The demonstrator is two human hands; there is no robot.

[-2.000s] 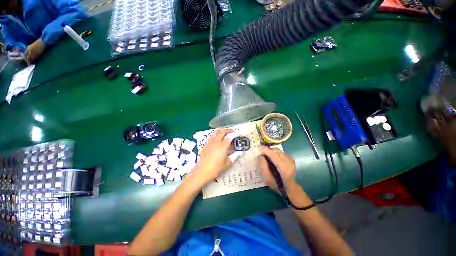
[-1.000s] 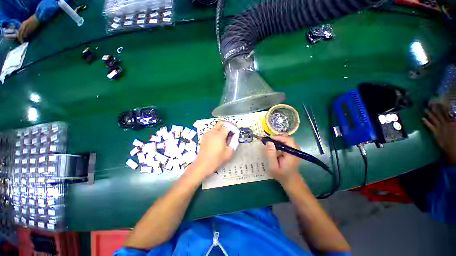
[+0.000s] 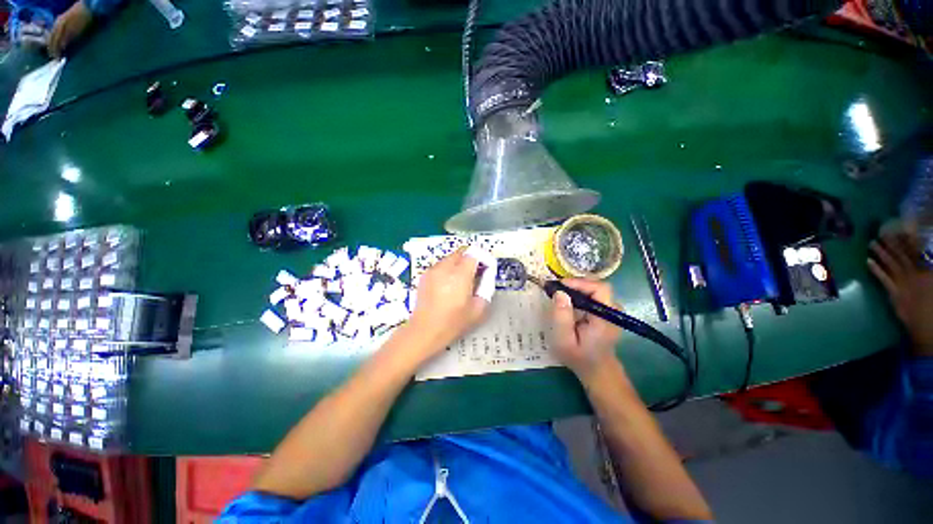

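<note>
My right hand (image 3: 585, 319) is closed around the black soldering iron (image 3: 624, 317), whose tip meets the right edge of a small dark unit (image 3: 509, 273) on the cream work sheet (image 3: 501, 343). My left hand (image 3: 450, 295), with white covers on its fingertips, holds the unit's left side; whether it also holds a white part is hard to tell. A loose pile of white batteries (image 3: 343, 294) lies left of the sheet. The yellow-rimmed tip cleaner tin (image 3: 586, 249) stands at the sheet's upper right corner.
A clear fume extractor cone (image 3: 519, 179) hangs above the sheet. Tweezers (image 3: 651, 268) and the blue soldering station (image 3: 735, 251) are at right. Dark units (image 3: 294, 226), a solder spool (image 3: 148, 323) and blister trays (image 3: 72, 338) are at left. Another person's hand (image 3: 902, 271) shows at far right.
The iron has swung from pointing down beside the tin to lying across toward the unit, its tip now at it. My left hand has closed in on the unit. The view has shifted.
</note>
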